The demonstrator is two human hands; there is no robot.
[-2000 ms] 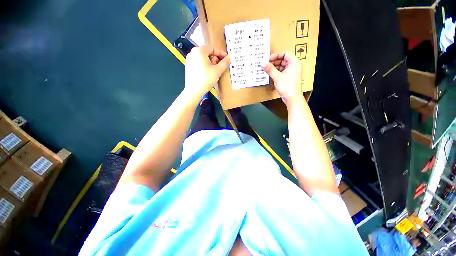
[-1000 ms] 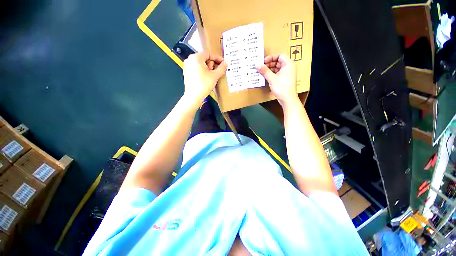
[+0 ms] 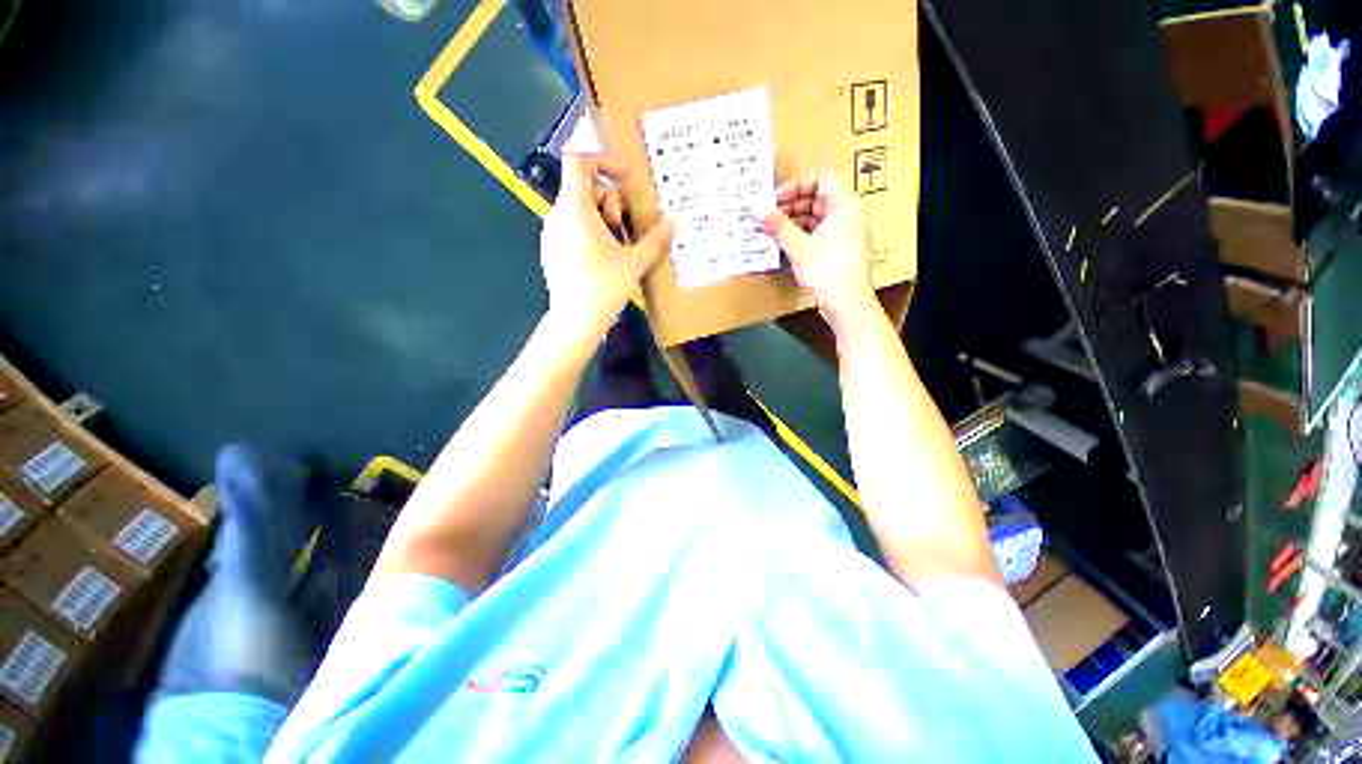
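A large brown carton (image 3: 814,269) with printed handling symbols stands in front of me at the top centre, cut off by the upper edge. A white carton label (image 3: 717,187) with rows of black print lies on its side. My left hand (image 3: 598,239) is at the label's left edge, thumb near the edge and fingers partly curled. My right hand (image 3: 822,239) has its thumb and fingertips on the label's right edge. Whether the label is fully stuck down cannot be told. A carton flap hangs down below the label.
A long black belt (image 3: 1076,224) runs down the right side. Cartons with white labels (image 3: 87,597) stand at the lower left. A blurred person's arm or leg in blue (image 3: 247,597) is beside them. Yellow lines (image 3: 486,142) mark the green floor. Clutter lies at the lower right.
The carton, label and both hands sit slightly lower and further left in view. My left fingers have loosened from the label's edge. The blurred person in blue has appeared at lower left.
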